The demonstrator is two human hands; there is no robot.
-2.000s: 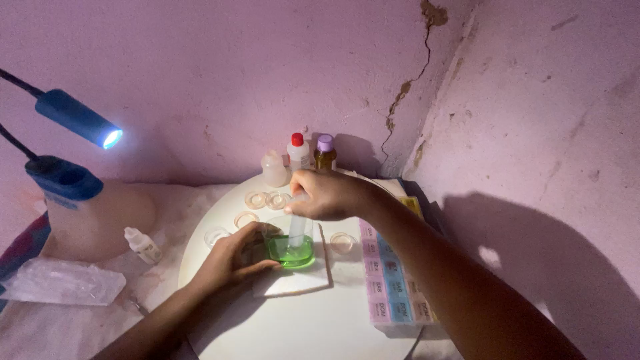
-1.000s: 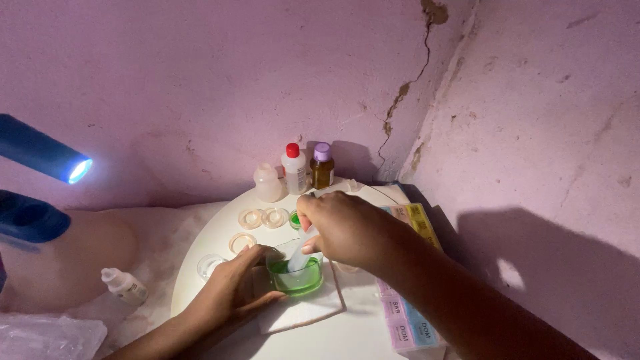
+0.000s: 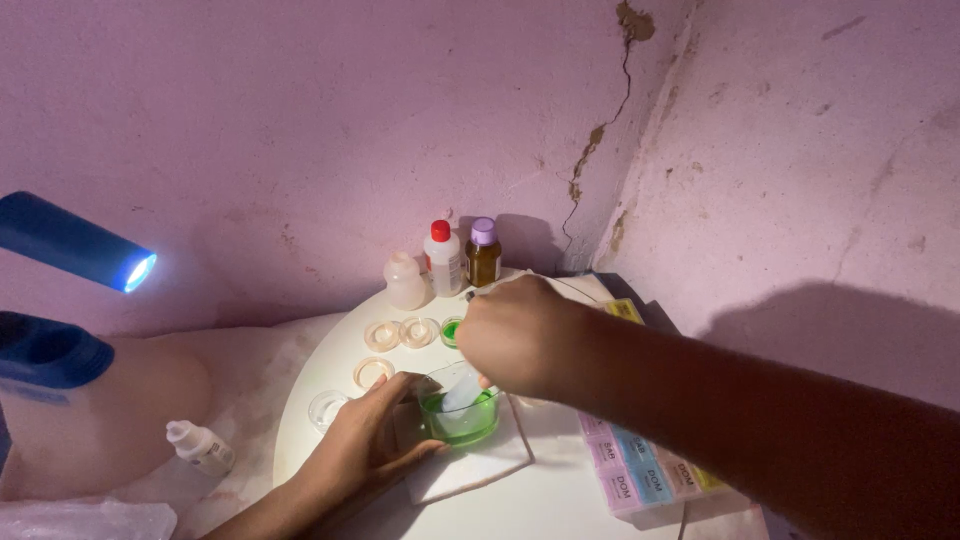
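Observation:
A clear glass dish of green liquid (image 3: pixel 461 424) rests on a white square pad (image 3: pixel 472 476) on a round white table. My left hand (image 3: pixel 375 435) holds the dish's left side between thumb and fingers. Above the dish, my right hand (image 3: pixel 517 334) grips a translucent white plastic tool (image 3: pixel 462 390), whose broad lower end is inside the dish; its exact kind cannot be told. Just left of my right hand stands a small round pot of green liquid (image 3: pixel 451 331), partly hidden. Small beige-rimmed round dishes (image 3: pixel 382 336) and a clear one (image 3: pixel 328 410) lie to the left.
At the table's back stand a pale rounded bottle (image 3: pixel 405 283), a red-capped bottle (image 3: pixel 443 262) and a brown bottle with purple cap (image 3: pixel 483 255). A coloured pill organizer (image 3: pixel 630 472) lies right. A dropper bottle (image 3: pixel 200 448), plastic bag (image 3: pixel 86 521) and lit blue lamp (image 3: pixel 75 244) are left.
The tool in my right hand was more upright in the dish two seconds ago and now leans. My left hand stays at the dish. The view has shifted somewhat.

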